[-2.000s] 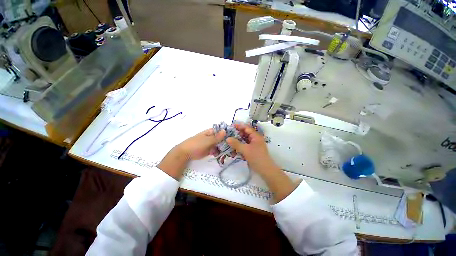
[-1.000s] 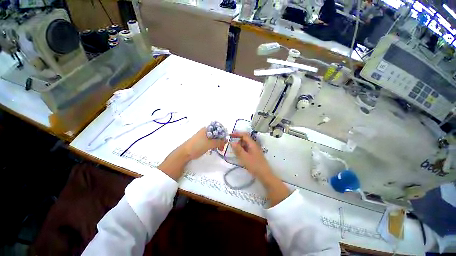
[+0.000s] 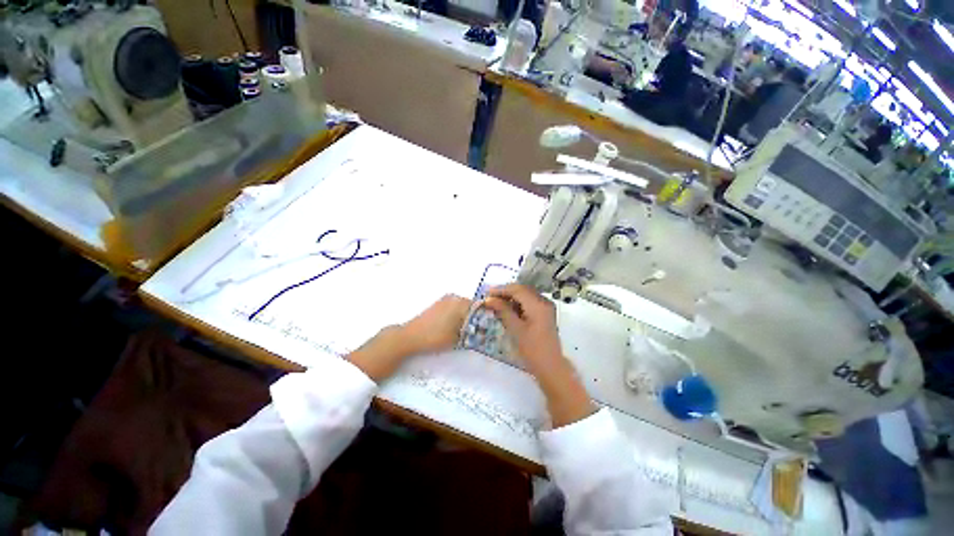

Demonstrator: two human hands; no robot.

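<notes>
A bundle of small light grey fabric pieces (image 3: 485,333) shows between my two hands, over the white table (image 3: 418,225) just left of the sewing machine's needle area. My left hand (image 3: 439,322) holds the bundle from the left side. My right hand (image 3: 523,316) is bent over its upper right side, with thumb and fingers at its top edge. The right fingertips are blurred, and the far side of the bundle is hidden.
A dark cord (image 3: 303,283) and white strips lie left on the table. The cream sewing machine (image 3: 732,325) stands right, with a blue round object (image 3: 688,398) on its bed and a control panel (image 3: 826,209) behind. A clear guard (image 3: 214,157) lines the left edge.
The bundle was seen end-on in my left hand; now it shows lengthwise, further right and lower. My right hand has come onto it. The grey loop below the hands no longer shows.
</notes>
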